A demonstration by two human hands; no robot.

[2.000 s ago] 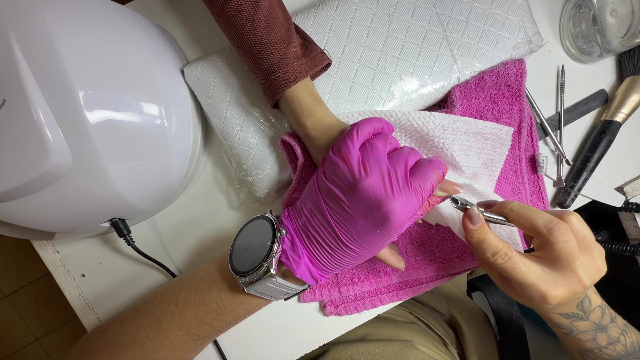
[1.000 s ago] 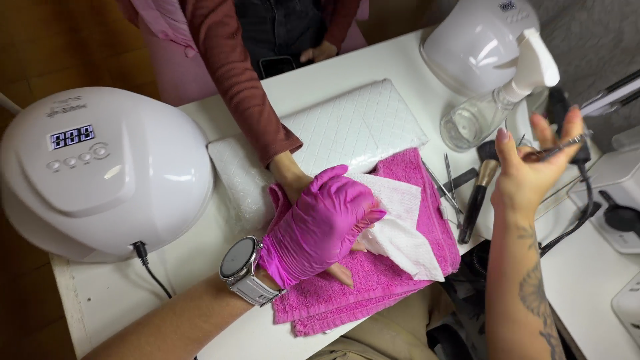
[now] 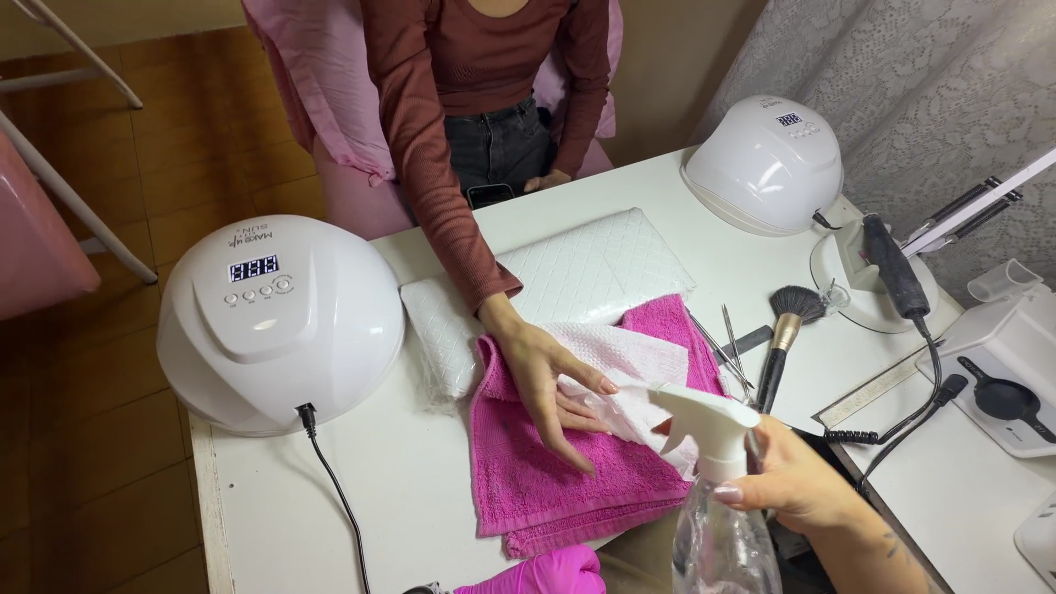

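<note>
My right hand (image 3: 796,478), bare, grips the neck of a clear spray bottle (image 3: 722,536) with a white trigger head, whose nozzle points left over a white paper towel (image 3: 635,355). My left hand (image 3: 549,575), in a pink glove, lies low at the bottom edge with curled fingers; whether it holds anything cannot be seen. Another person's hand (image 3: 549,375) rests palm down, fingers spread, over the paper towel and a folded pink towel (image 3: 528,487). Beneath that person's forearm lies a white quilted hand rest (image 3: 594,264) in clear plastic.
White nail lamps stand at left (image 3: 280,330) and back right (image 3: 767,165). Metal tools (image 3: 730,342), a dark nail file (image 3: 747,342) and a makeup brush (image 3: 780,355) lie right of the towel. A black nail drill handpiece (image 3: 895,268) and its cord are farther right.
My gloved left hand has let go of the other person's hand and moved down. My right hand, which held a small metal tool, now holds the spray bottle that stood at the back right.
</note>
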